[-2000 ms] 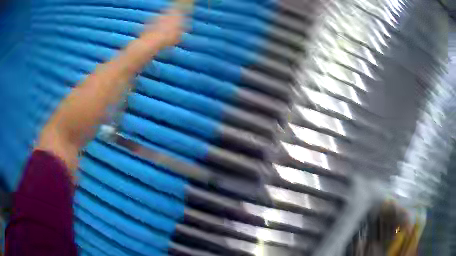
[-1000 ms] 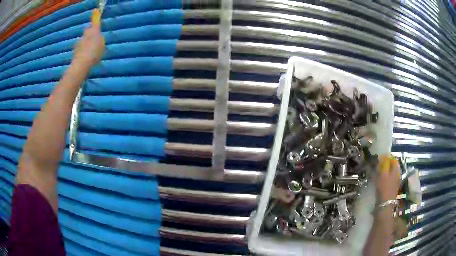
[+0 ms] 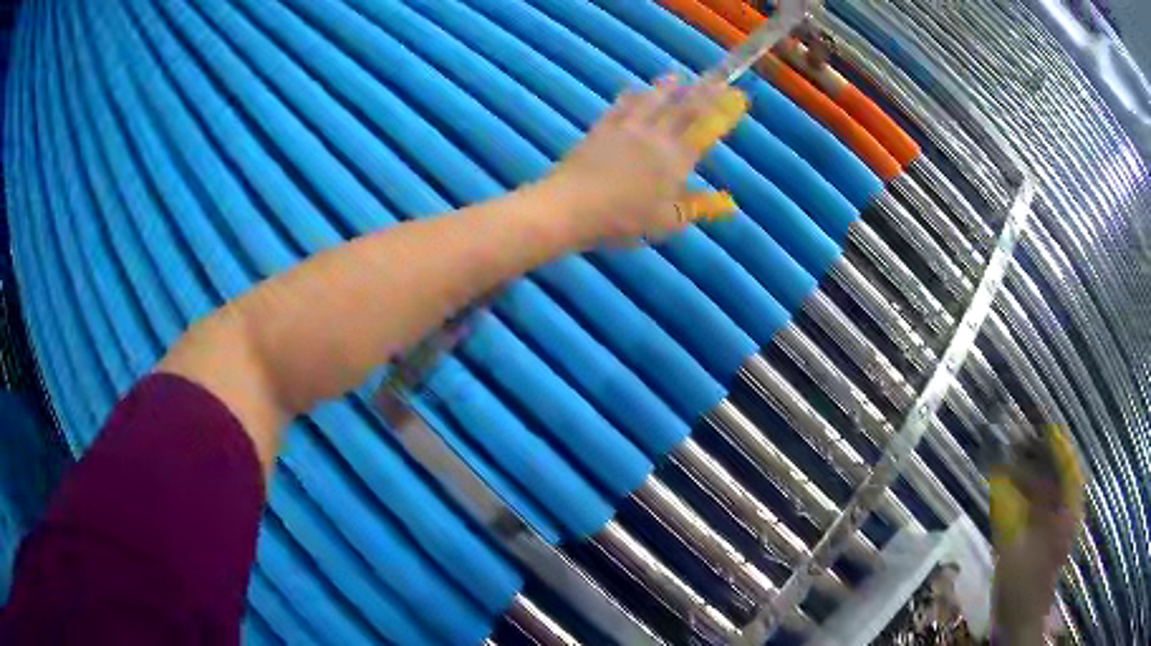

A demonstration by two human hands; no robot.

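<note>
The flat silver metal frame (image 3: 932, 394) lies slanted across blue sleeves (image 3: 379, 139) and bare steel tubes. Its near-left bar (image 3: 454, 477) rests on blue sleeves. My left hand (image 3: 644, 158), with yellow cots on thumb and finger, is over the frame's far-left side. Its thumb and fingers are apart, with no held piece visible. My left forearm hides part of that side. My right hand (image 3: 1038, 524), blurred and with yellow cots, is at the lower right, beyond the frame. Its fingers close on a small dark and silver piece (image 3: 1006, 435), probably a metal clip.
The white parts tray (image 3: 966, 568) shows only a corner with metal pieces at the bottom right edge, close to the frame. Orange sleeves (image 3: 865, 126) lie at the upper right, under the frame's far end. Bare steel tubes (image 3: 1073, 265) run along the right.
The view has turned, so the tray now sits mostly out of the picture. My right hand has come out from over the tray with a small piece. My left hand's fingers have spread.
</note>
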